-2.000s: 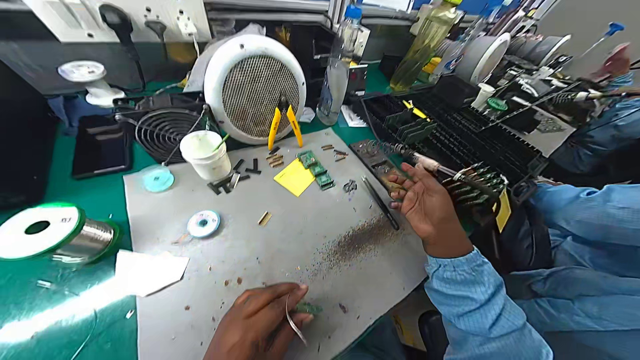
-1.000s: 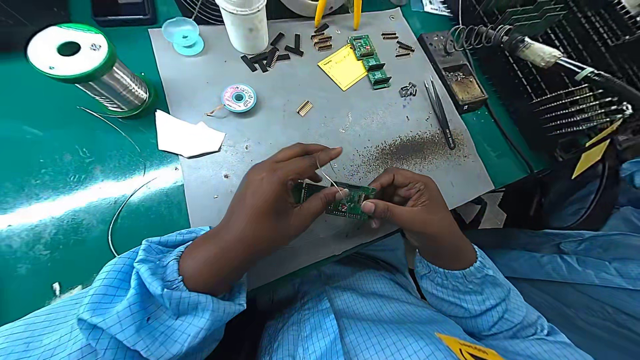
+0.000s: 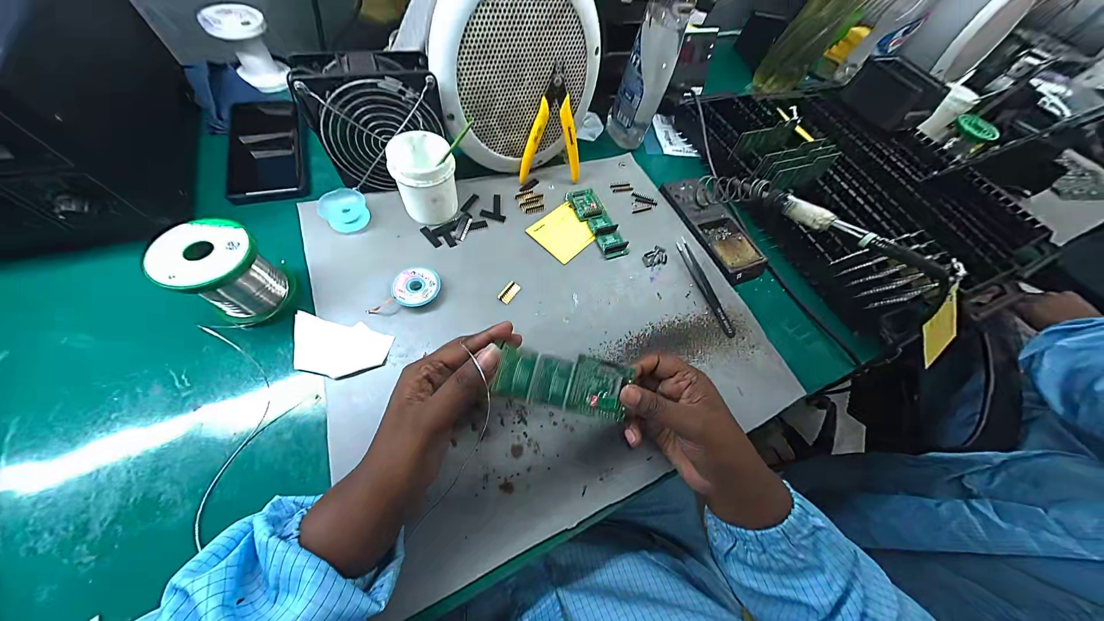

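Note:
A green circuit board point(image 3: 556, 384), blurred, is held by both ends above the grey mat point(image 3: 362, 431). My left hand point(image 3: 448, 379) pinches its left end and also has a strand of solder wire point(image 3: 485, 414) between its fingers. My right hand point(image 3: 677, 414) grips the right end between thumb and fingers. Beyond the hands lie a gold pin header point(image 3: 509, 292), a small reel of desoldering braid point(image 3: 416, 286), a yellow paper note point(image 3: 562, 233) and several small green boards point(image 3: 599, 224). Black tweezers point(image 3: 705, 289) rest to the right.
A solder spool point(image 3: 250, 285) stands left. White paper point(image 3: 341, 345) lies on the mat's left edge. Behind are a white tub point(image 3: 423, 177), yellow-handled cutters point(image 3: 549, 129) and a fan point(image 3: 366, 121). A soldering iron point(image 3: 828, 220) and black rack point(image 3: 862, 172) are at right, beside another person's sleeve point(image 3: 1069, 371).
Two seconds ago my right hand was near the soldering iron; it then came to the board. The board is now held out between both hands, more of its face showing. The view has shifted.

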